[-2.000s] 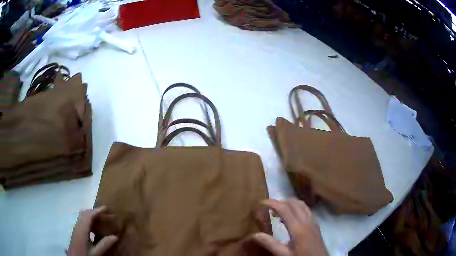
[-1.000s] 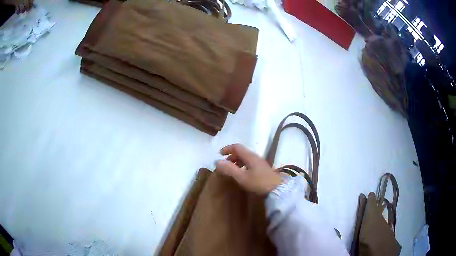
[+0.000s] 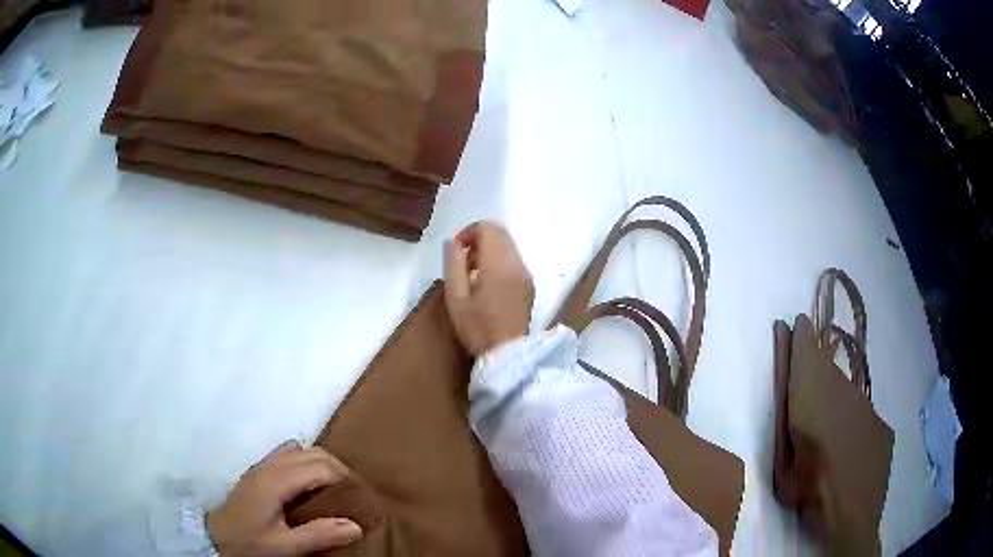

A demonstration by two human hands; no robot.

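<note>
A brown tote bag lies flat and turned on the table in front of me, its long handles pointing up and right. My left hand is at its lower left edge, with a dark fold of fabric between thumb and fingers. My right hand reaches across the bag to its upper left corner, fingers curled and slightly blurred. Whether it grips fabric is hidden. My right sleeve covers the middle of the bag. The bag's lower end is cut off by the picture's bottom edge.
A stack of folded brown bags lies at the upper left on the white table. Another tote bag with upright handles is at the right. A brown heap lies at the far right. Pale paper or cloth is at the right edge.
Since one second ago, my left hand has come into view on the bag's edge. My right hand stays near the upper corner. The view has shifted, showing more of the bag.
</note>
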